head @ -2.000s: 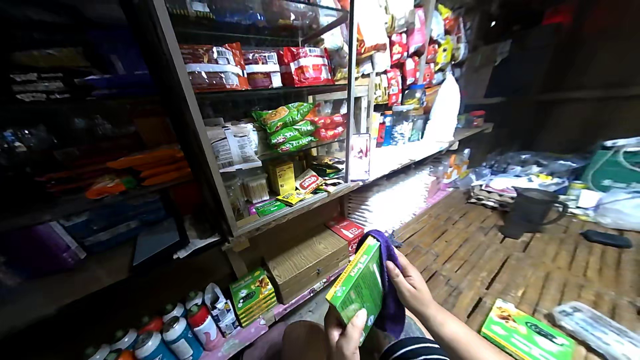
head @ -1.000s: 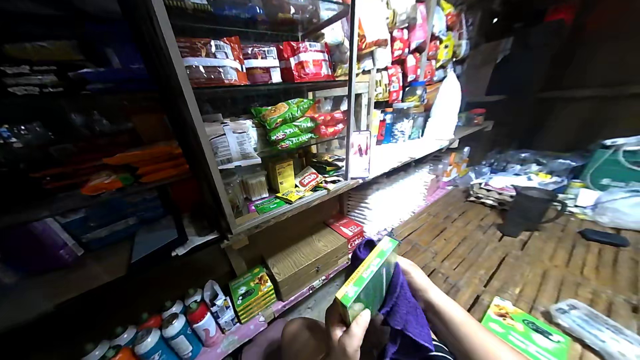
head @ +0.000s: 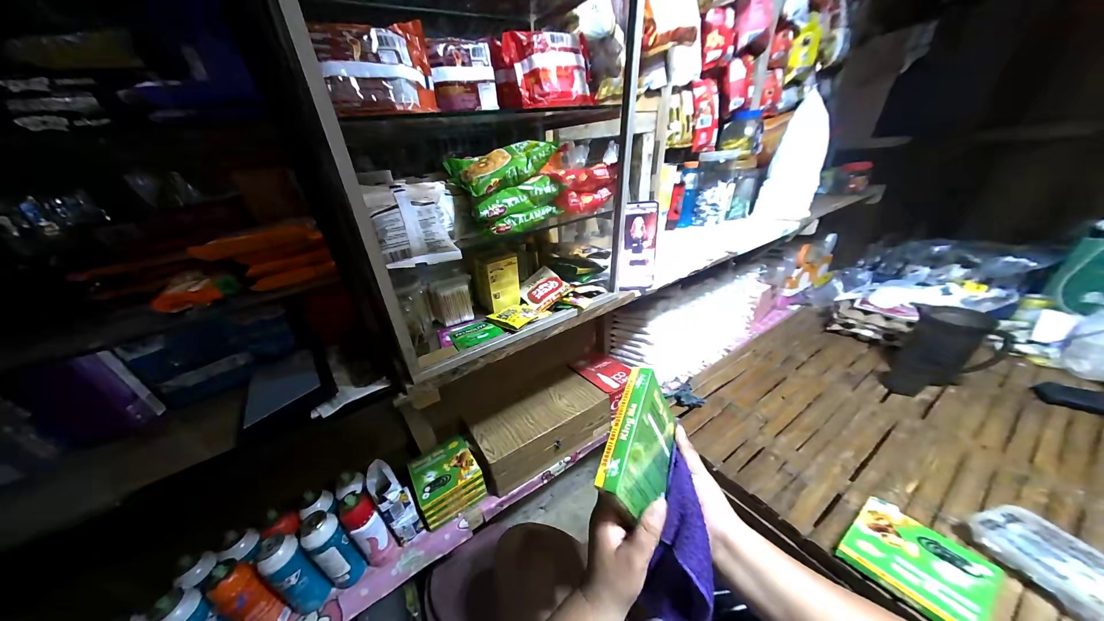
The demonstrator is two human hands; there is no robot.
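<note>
A green and yellow cardboard box (head: 640, 448) is held upright and slightly tilted in front of me. My left hand (head: 625, 539) grips its lower end, thumb on the broad green face. Behind the box's right side is my right hand (head: 700, 483), with a purple cloth (head: 683, 548) hanging below it against the box; most of its fingers are hidden. A similar green box (head: 918, 561) lies flat on the bamboo slat surface (head: 811, 423) at the right. More such boxes (head: 447, 483) are stacked on the low shelf at the left.
A wood-grain box (head: 535, 423) stands beside the stack, with several bottles (head: 293, 569) to its left. Above is a glass-fronted cabinet (head: 517, 341) of snack packs. A dark pitcher (head: 936, 349) and a clear plastic package (head: 1044, 548) rest on the slats; a phone (head: 638, 246) leans by the cabinet.
The held box has turned, its broad green face showing more than one second ago. The purple cloth, around the box's top two seconds ago, now hangs lower at its right side.
</note>
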